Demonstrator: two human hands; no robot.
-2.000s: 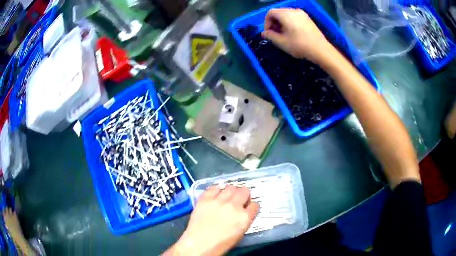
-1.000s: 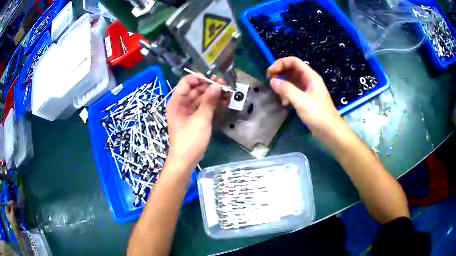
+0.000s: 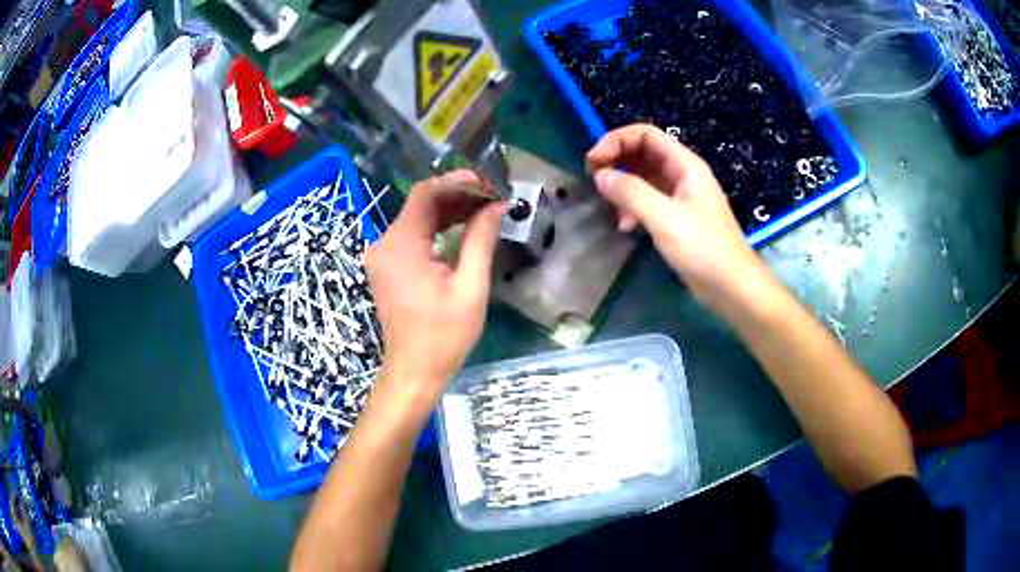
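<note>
My left hand (image 3: 431, 274) is at the left side of the press block (image 3: 522, 215), thumb and fingertips pinched together at a thin metal pin that is mostly hidden by the fingers. A black ring (image 3: 518, 209) sits on top of the block, right beside the fingertips. The press ram (image 3: 490, 165) points down just above them. My right hand (image 3: 666, 201) is raised over the right part of the base plate (image 3: 576, 263), fingers curled with thumb and forefinger close; I cannot tell whether it holds anything.
A blue tray of pins (image 3: 255, 447) lies left, a blue tray of black rings (image 3: 772, 229) right. A clear plastic box (image 3: 660, 430) with rows of pins is nearest me. Stacked clear containers (image 3: 145, 156) and a red bin (image 3: 255, 108) stand far left. A plastic bag (image 3: 856, 56) lies beyond the right tray.
Two seconds ago my left hand was over the clear box and my right in the ring tray. Both came to the press. Since one second ago, the pin at my left fingertips has become mostly hidden.
</note>
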